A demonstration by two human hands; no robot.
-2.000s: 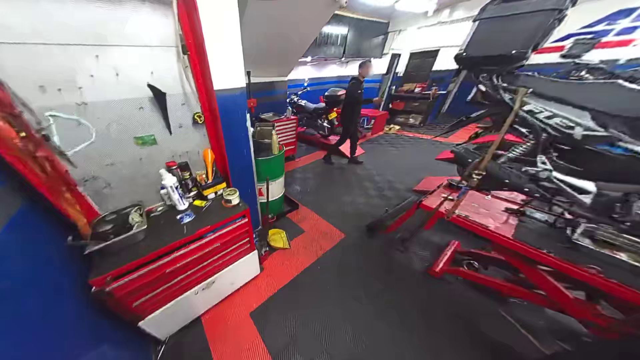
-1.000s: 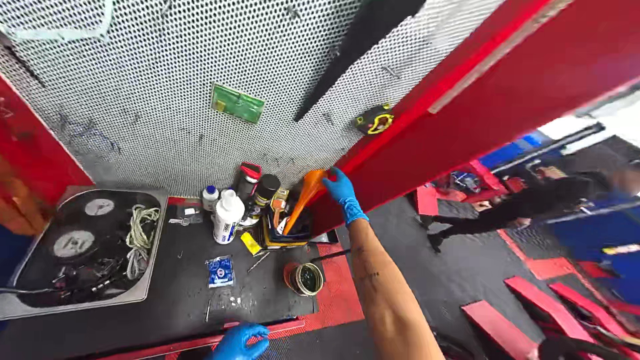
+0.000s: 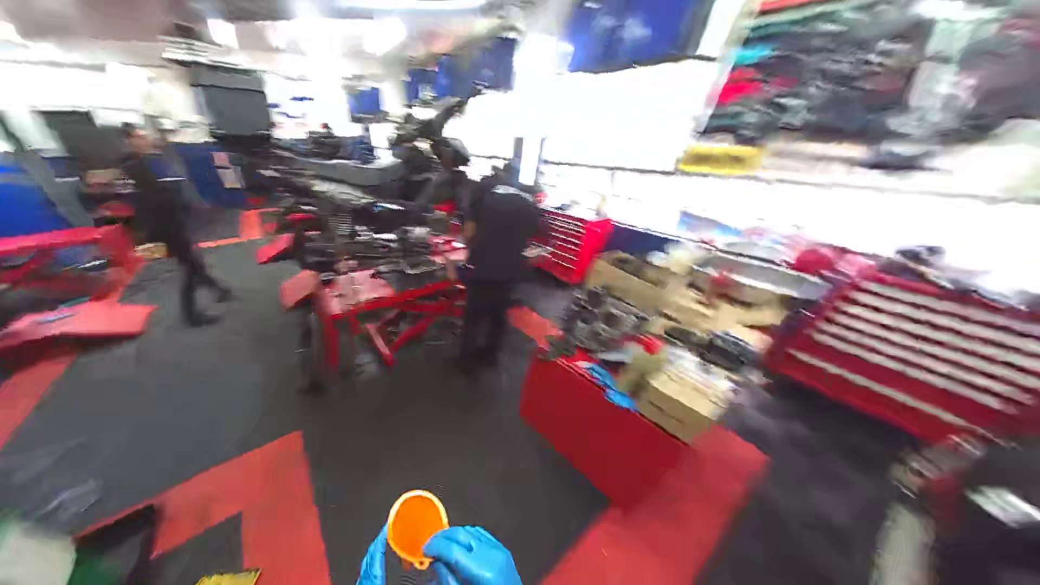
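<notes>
An orange plastic funnel (image 3: 414,526) is at the bottom centre of the head view, its wide mouth facing me. My right hand (image 3: 473,556), in a blue glove, grips the funnel's rim at its lower right. Against the funnel's left side is my left hand (image 3: 373,561), also blue-gloved and partly cut off by the frame's bottom edge. The funnel's spout is hidden.
A red cabinet (image 3: 597,431) bears engine parts and a cardboard box (image 3: 678,402). A red tool chest (image 3: 918,349) stands at right. Beyond, one person (image 3: 496,268) is beside a motorcycle on a red lift (image 3: 398,305); another person (image 3: 166,219) is at left. The view is blurred.
The orange funnel, among bottles on the bench a second ago with my right hand at it, is now held before me. My left hand has come to it. The view has swung away from the bench.
</notes>
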